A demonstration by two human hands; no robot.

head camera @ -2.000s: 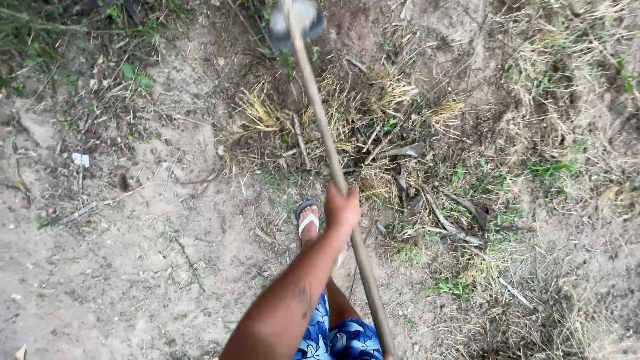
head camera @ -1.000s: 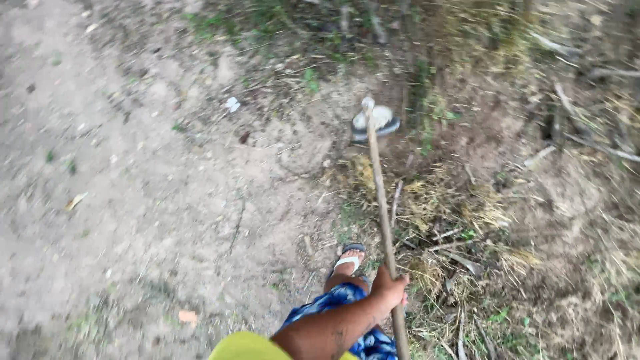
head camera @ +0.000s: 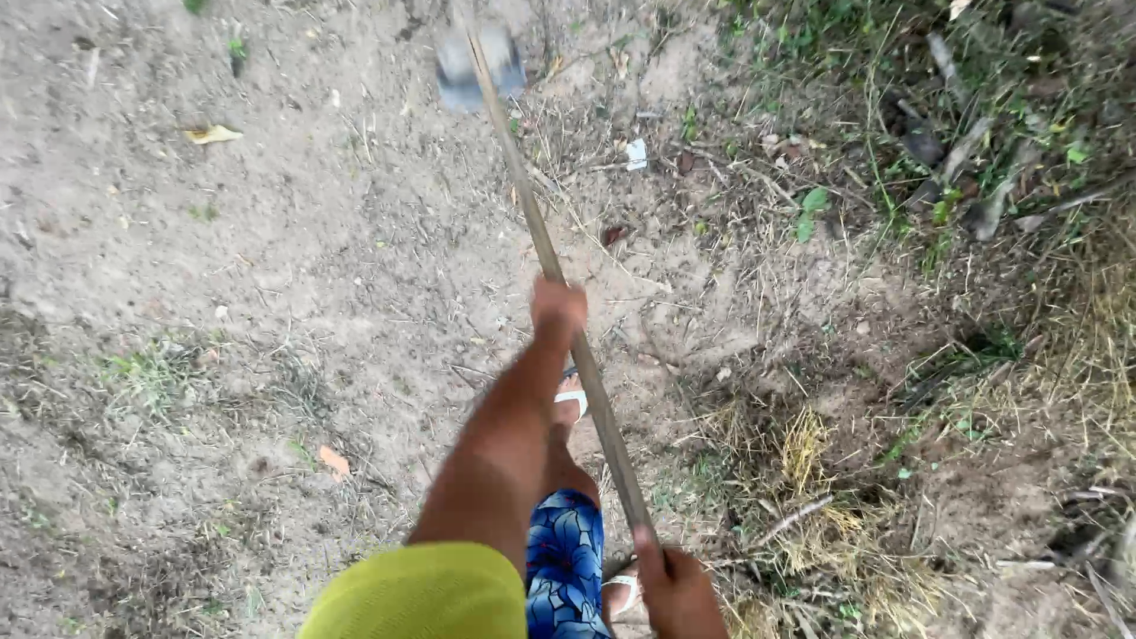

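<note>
A long wooden handle [head camera: 599, 404] runs from the lower middle up to a blurred metal hoe head [head camera: 482, 69] near the top of the view. Around the handle's middle my left hand [head camera: 559, 306] is closed, its arm coming out of a yellow sleeve. Lower down, my right hand [head camera: 672, 577] grips the same handle near its lower visible part. The hoe head is over bare, sandy soil; blur hides whether it touches the ground. Beneath the handle are my feet in white-strapped flip-flops [head camera: 572, 404].
Dry cut grass [head camera: 803, 453] lies in a heap at the lower right. Green weeds and sticks [head camera: 958, 151] cover the upper right. A white scrap [head camera: 636, 154], a yellow leaf [head camera: 213, 135] and an orange fragment [head camera: 335, 462] are scattered on the soil.
The view has shifted considerably left over the ground. The hoe now leans up to the left, its head farther from my feet than a second ago. My right hand has come into view.
</note>
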